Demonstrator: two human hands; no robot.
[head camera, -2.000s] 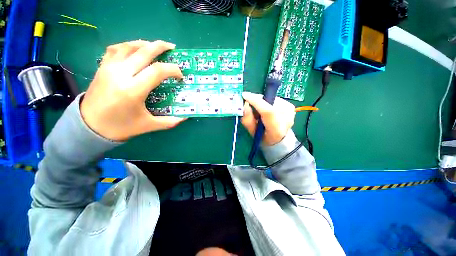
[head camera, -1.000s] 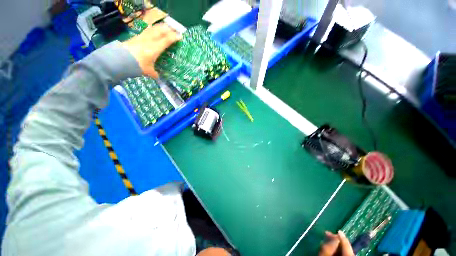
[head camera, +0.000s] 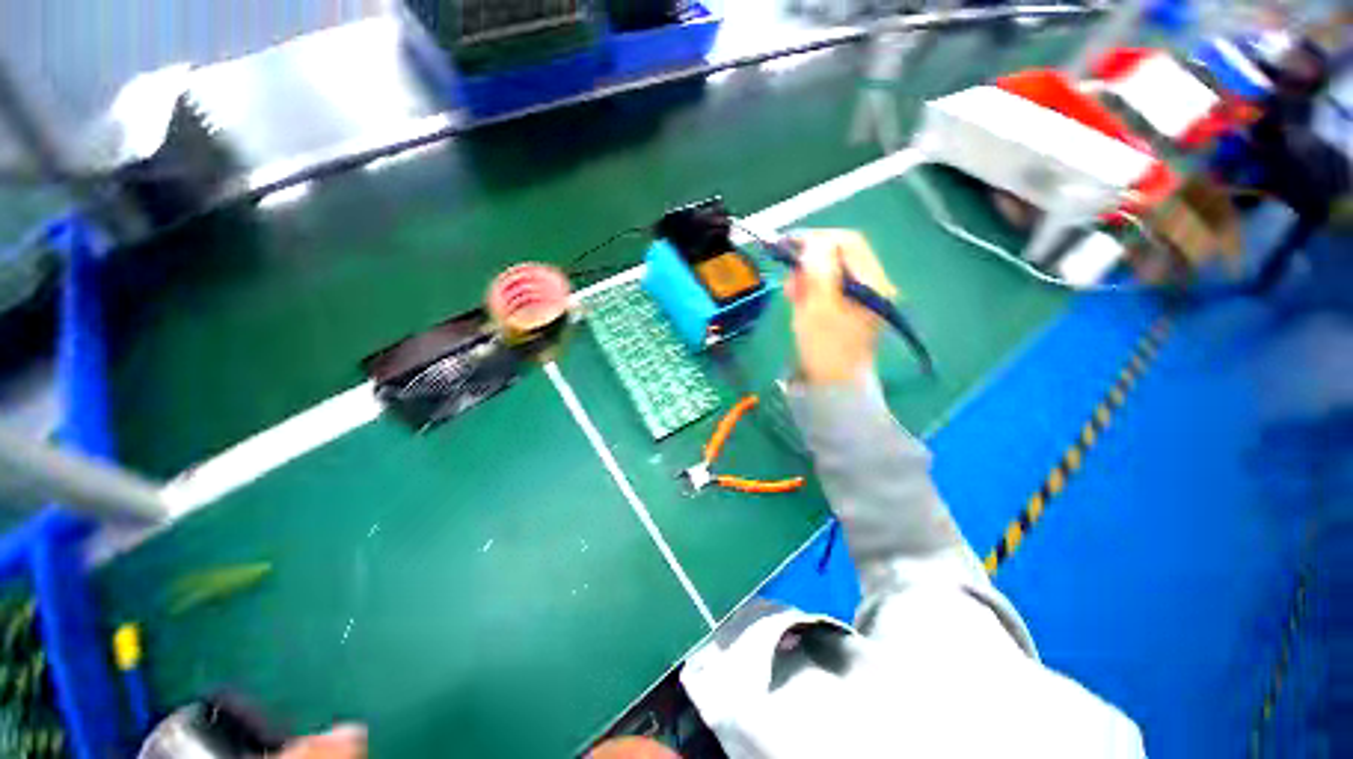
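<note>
My right hand (head camera: 834, 312) is closed around the dark blue soldering iron (head camera: 893, 320), just right of the blue soldering station (head camera: 705, 291). The iron's front end points to the black part at the station's top; its tip is blurred. The station has a yellow-orange patch. A green PCB panel (head camera: 650, 360) lies flat left of the station. Orange-handled flush cutters (head camera: 730, 472) lie open below it. Only blurred fingertips of my left hand (head camera: 327, 743) show at the bottom left edge, beside the solder spool (head camera: 186, 736); its grip is hidden.
The fume fan (head camera: 445, 371) and tape roll (head camera: 530, 303) stand along the white strip. Yellow strips (head camera: 220, 584) lie at left by a blue bin (head camera: 82, 430). More blue bins (head camera: 519, 82) stand at the back. Red and white equipment (head camera: 1046, 141) and a blurred person (head camera: 1288, 141) are at upper right.
The view has swung right. My left hand has left the stacked panels and is near the spool. My right hand has carried the iron from over the flat panel to the station's right side.
</note>
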